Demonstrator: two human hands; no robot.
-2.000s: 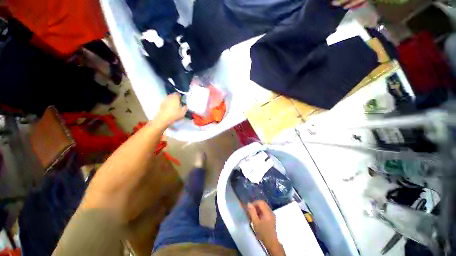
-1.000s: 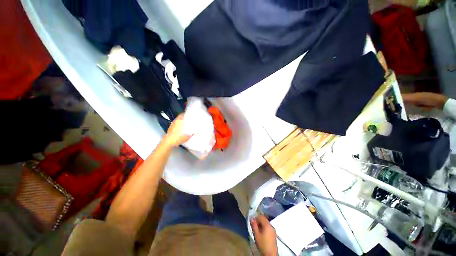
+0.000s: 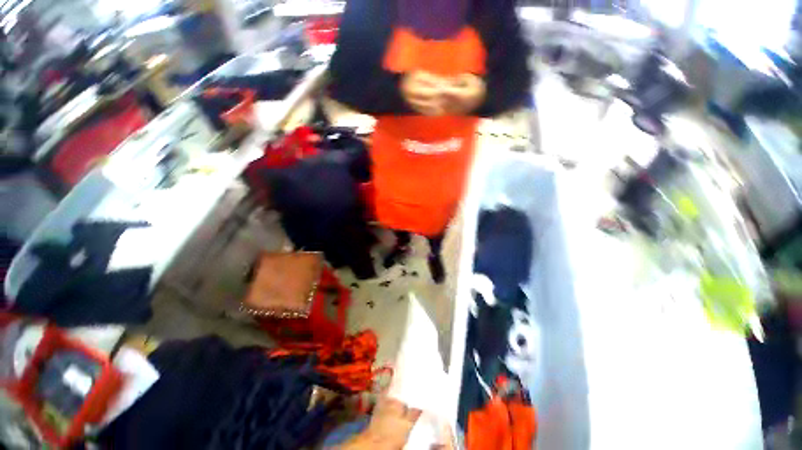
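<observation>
My left hand (image 3: pixel 393 425) is at the bottom edge, partly cut off and blurred. It is closed on a white sheet or bag (image 3: pixel 420 352) that stands up from it, left of the pale blue-grey tub (image 3: pixel 563 308). Whether this is paper or plastic is unclear. In the tub lie dark garments (image 3: pixel 503 250) with white pieces and an orange item (image 3: pixel 501 424). My right hand is not in view.
A person in an orange apron (image 3: pixel 420 176) stands ahead, hands together. Left are a brown-topped stool (image 3: pixel 284 283), orange straps (image 3: pixel 352 362), heaped dark cloth (image 3: pixel 211 395) and an orange-red basket (image 3: pixel 66 382). A white table (image 3: pixel 659 352) runs along the right.
The view has swung up and left, bringing the person into sight. My left hand has moved from inside the tub to its left side with the white thing. My right hand has left view.
</observation>
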